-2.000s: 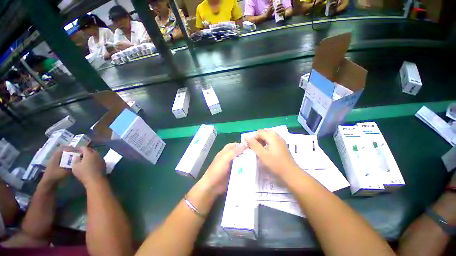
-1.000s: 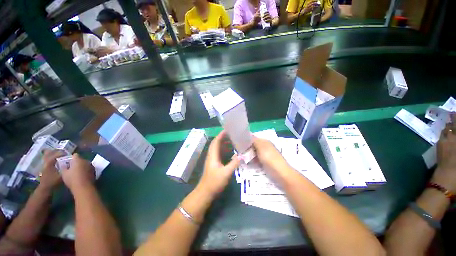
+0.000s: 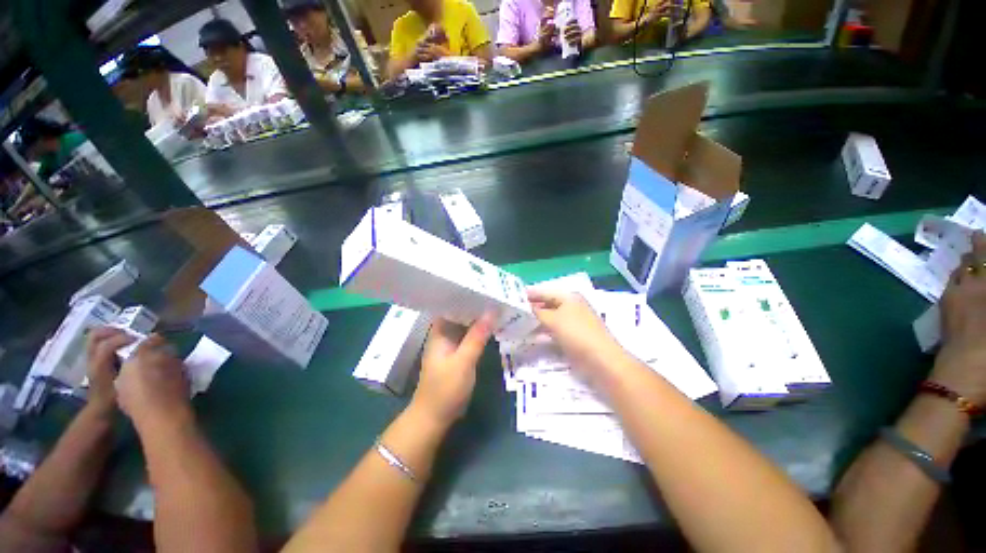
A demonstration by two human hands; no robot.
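A long white unit carton (image 3: 432, 273) is held tilted above the bench, its far end up to the left. My left hand (image 3: 452, 362) grips it from below near its near end. My right hand (image 3: 568, 324) has its fingers at the near right end of the carton. Printed instruction leaflets (image 3: 578, 410) lie in a loose pile under and beside my right hand. Another unit carton (image 3: 391, 348) lies on the bench left of my left hand, partly hidden by the held carton. Two cartons (image 3: 757, 329) lie side by side at right.
An open blue-and-white larger carton (image 3: 665, 232) stands beyond the leaflets. Another open one (image 3: 265, 308) stands at left. Neighbours' hands work at both sides. Line cartons (image 3: 463, 219) lie on the dark belt beyond the green strip (image 3: 562, 266). People sit opposite.
The held carton was lying upright-print side toward me, was raised on end, and now leans over to the left. My right fingers stay at its near end.
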